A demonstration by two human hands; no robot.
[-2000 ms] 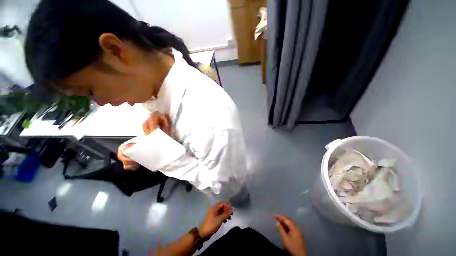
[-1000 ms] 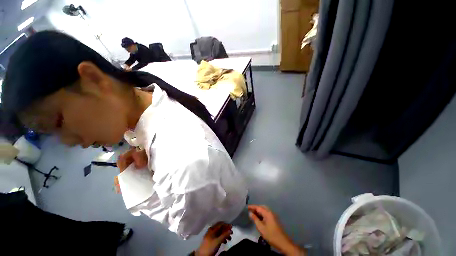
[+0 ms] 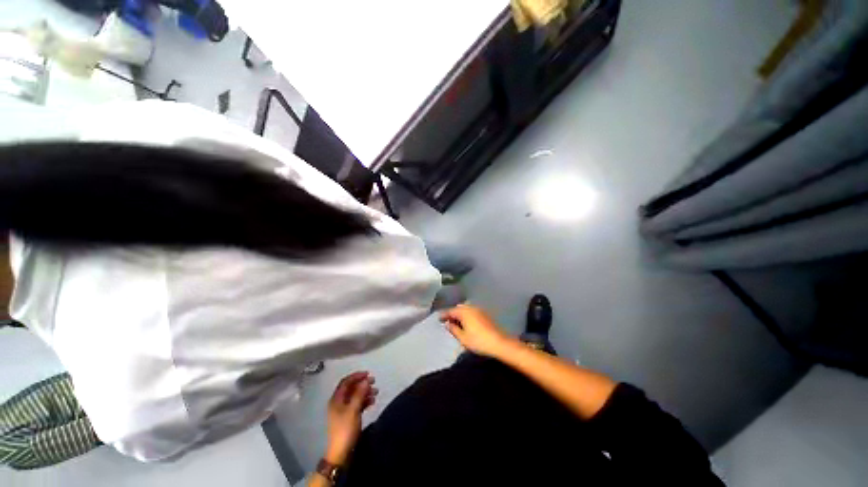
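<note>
A white shirt (image 3: pixel 276 314) is worn by a standing person whose back is towards me on the left. A long black ponytail (image 3: pixel 181 204) lies over its upper back. My right hand (image 3: pixel 468 328) is just beside the shirt's lower edge, fingers bent; whether the fingertips touch the cloth is unclear. My left hand (image 3: pixel 352 395) is below the shirt, apart from it, with curled fingers and nothing seen in it. A brown-strap watch (image 3: pixel 328 470) is on my left wrist.
A white table (image 3: pixel 362 67) with a dark frame stands at the top, a khaki garment (image 3: pixel 541 11) on its end. A grey curtain (image 3: pixel 761 190) hangs at the right. Someone in striped clothing (image 3: pixel 48 418) shows at the lower left. My black shoe (image 3: pixel 539 314) is on the floor.
The view has swung down and behind the person, whose back and ponytail now show instead of the side of the head. The white bin has left the picture. My hands are further apart.
</note>
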